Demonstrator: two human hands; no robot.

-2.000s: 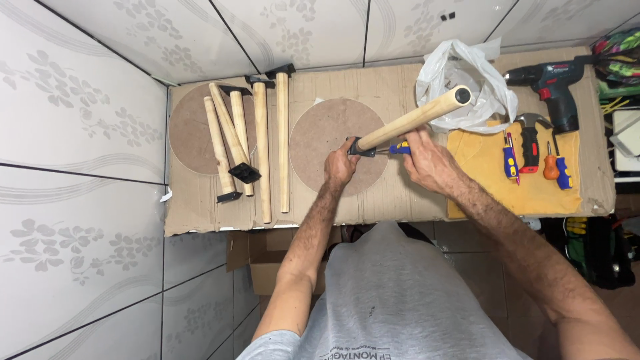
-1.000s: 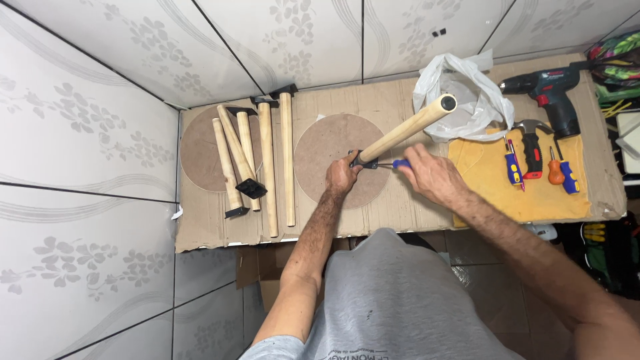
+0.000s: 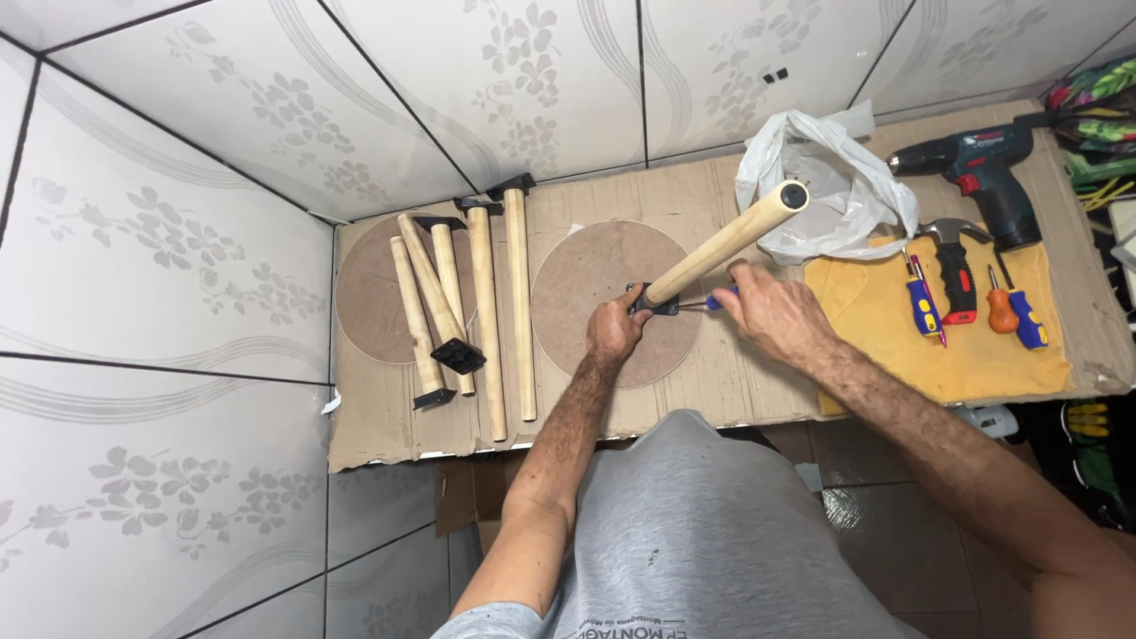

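My left hand [image 3: 617,327] grips the black bracket [image 3: 657,300] at the base of a round wooden leg [image 3: 723,248], over the right-hand brown disc [image 3: 603,257]. The leg leans up toward the right, its black-capped end uppermost. In my right hand [image 3: 772,311] is a screwdriver [image 3: 721,300] with a blue handle; its shaft reaches the bracket's right side. The tip is too small to make out. Several more wooden legs [image 3: 484,328] with black brackets lie to the left, some across a second brown disc [image 3: 368,284].
A white plastic bag [image 3: 825,195] lies right of the leg, beside a cordless drill [image 3: 976,173]. On a yellow cloth [image 3: 870,355] are a claw hammer [image 3: 958,275], an orange-handled screwdriver [image 3: 1002,311] and blue-handled tools [image 3: 1027,319]. Cardboard [image 3: 373,435] covers the bench; tiled walls border it.
My right hand shifts slightly around the screwdriver handle, its fingers changing position. My left hand stays on the bracket, and the leg keeps nearly the same lean.
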